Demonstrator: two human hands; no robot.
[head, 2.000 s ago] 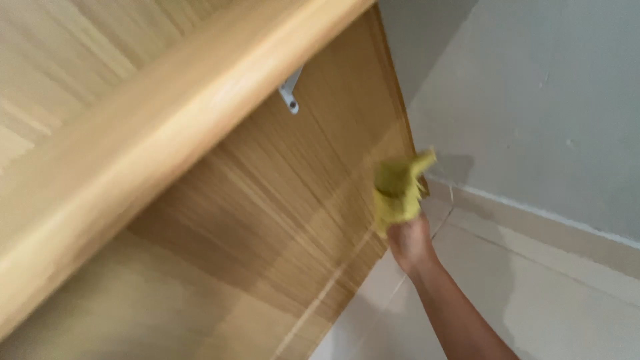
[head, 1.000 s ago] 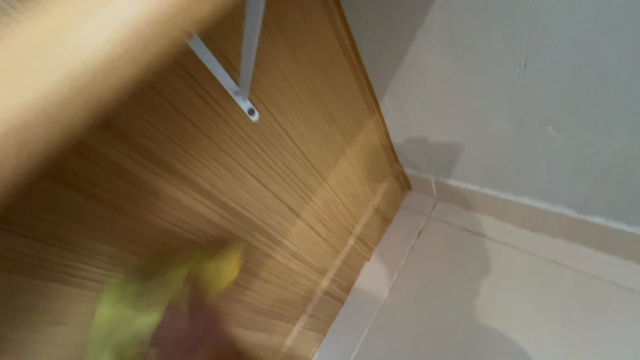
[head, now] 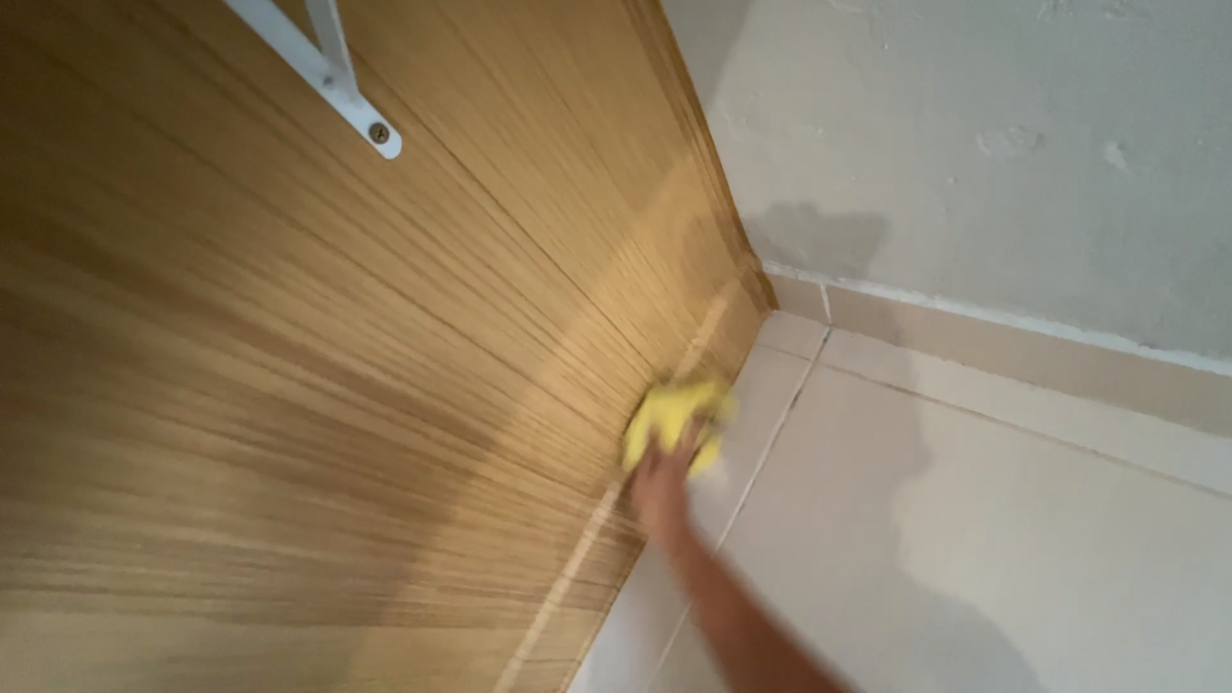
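Observation:
My right hand (head: 662, 481) is pressing a yellow cloth (head: 679, 423) against the lower part of a wood-grain panel (head: 462, 318), close to its bottom edge by the tiled floor. The hand and cloth are blurred, and the fingers are spread over the cloth. A pale strip (head: 587, 539) runs along the panel's lower part, and the cloth covers some of it. My left hand is out of view.
A white metal bracket (head: 327, 87) is screwed to the panel at upper left. Beyond the panel's far edge stand a grey wall (head: 962, 144) and a beige tile skirting (head: 1011, 337). Light floor tiles (head: 962, 500) lie at the right.
A second ago the cloth and hand were at the lower left, over the panel; now they are near its bottom edge. The wooden edge seen across the upper left earlier has left the view.

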